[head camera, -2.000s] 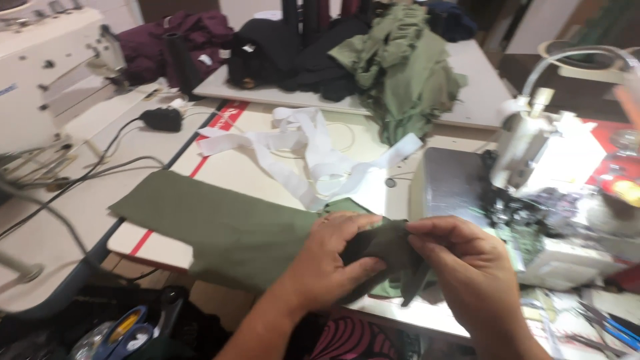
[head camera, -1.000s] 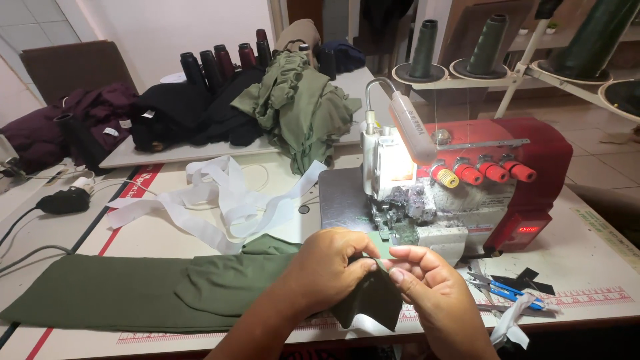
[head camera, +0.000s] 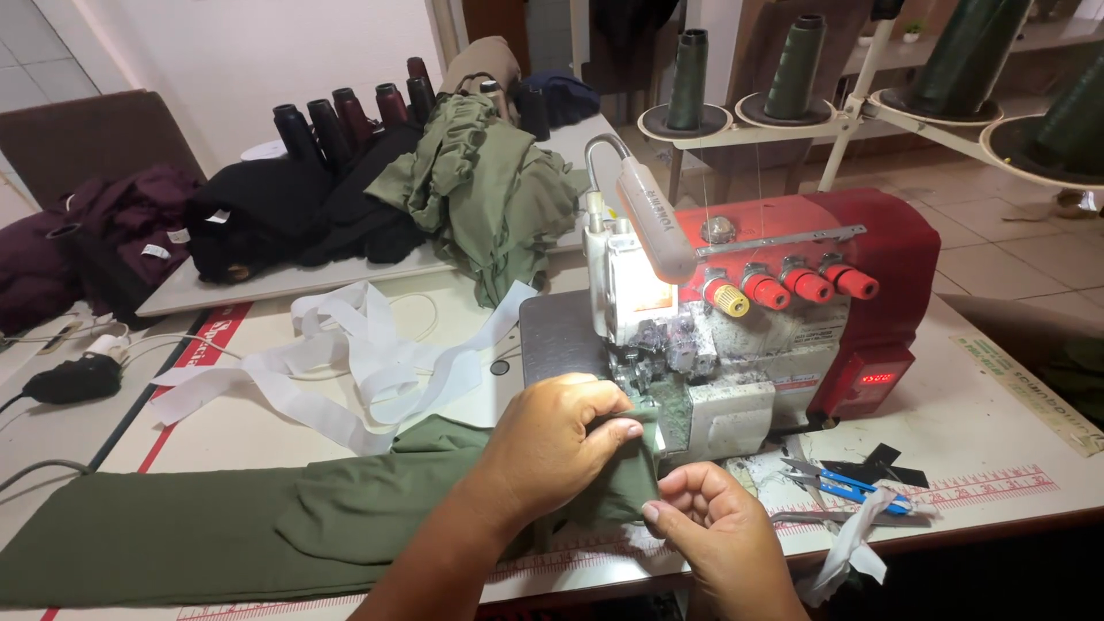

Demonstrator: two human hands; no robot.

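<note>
A long piece of olive-green fabric [head camera: 198, 526] lies across the left part of the table and runs under my left forearm. My left hand [head camera: 556, 440] pinches its upper edge between thumb and fingers, close to the front of a red and white overlock sewing machine [head camera: 802, 285]. Lower down and to the right, my right hand [head camera: 711, 526] grips the same fabric's edge between thumb and forefinger, so a short stretch of it hangs between both hands. The machine's lamp [head camera: 655, 220] shines on its needle area, which is partly covered with lint.
White fabric strips [head camera: 371, 362] lie left of the machine. Blue thread snips [head camera: 845, 485], tweezers and dark scraps rest at the right front. Behind are green garments [head camera: 492, 190], black garments [head camera: 259, 207] and thread cones [head camera: 349, 116]. A thread stand with green cones [head camera: 687, 82] rises above the machine.
My hands have moved apart along the fabric's edge, and the piece between them is spread more. The view has swung toward the machine since two seconds ago.
</note>
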